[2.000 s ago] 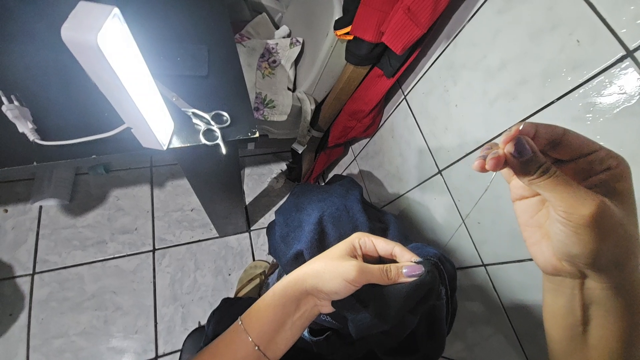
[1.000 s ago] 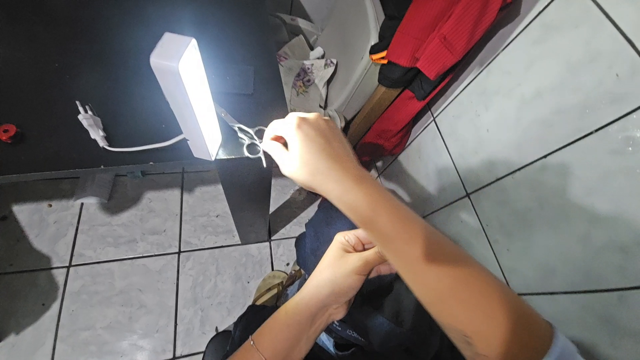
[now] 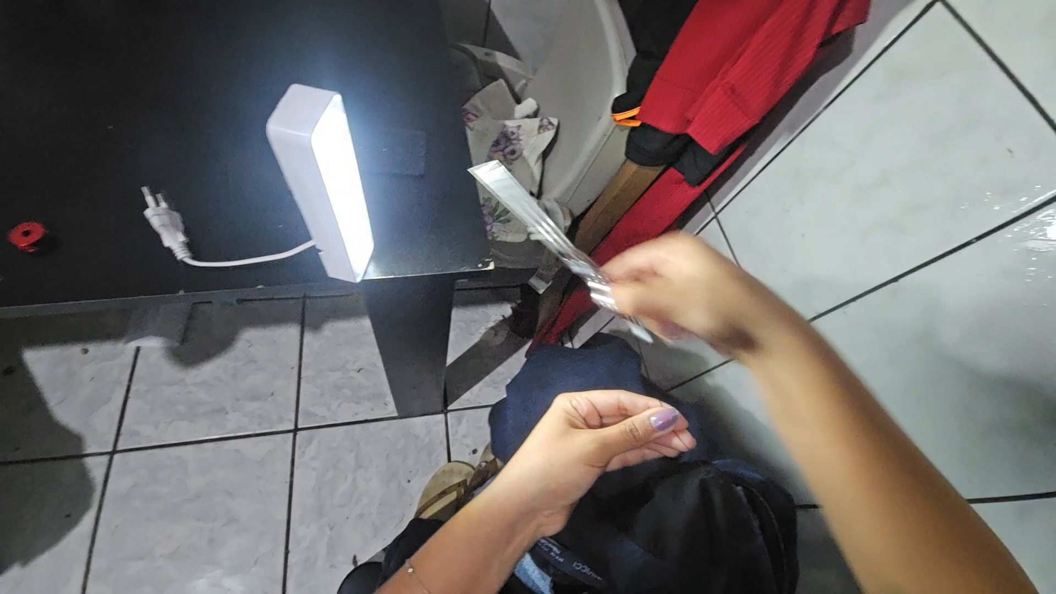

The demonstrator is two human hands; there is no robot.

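My right hand (image 3: pixel 685 289), blurred by motion, grips metal scissors (image 3: pixel 553 235) by the handle end, their blades pointing up and left past the corner of a black table. Below it, my left hand (image 3: pixel 615 429) has thumb and forefinger pinched together over the dark fabric on my lap; whether a thread or needle sits between the fingertips is too small to tell. The dark garment (image 3: pixel 701 511) lies bunched beneath my left hand, with dark blue cloth (image 3: pixel 569 371) just behind it.
On the black table (image 3: pixel 247 49) stand a lit white lamp (image 3: pixel 322 181), its cord and plug (image 3: pixel 167 227), and a red bobbin-like item (image 3: pixel 27 237). Floral cloth (image 3: pixel 511 136) and a white container (image 3: pixel 586 91) are beyond the table's corner. Red clothing (image 3: pixel 726 74) hangs nearby. A sandal (image 3: pixel 445 491) shows below.
My right hand reached to the scissors on the table one second ago and now holds them in the air, off the table. My left hand has let go of the dark cloth it pinched two seconds ago.
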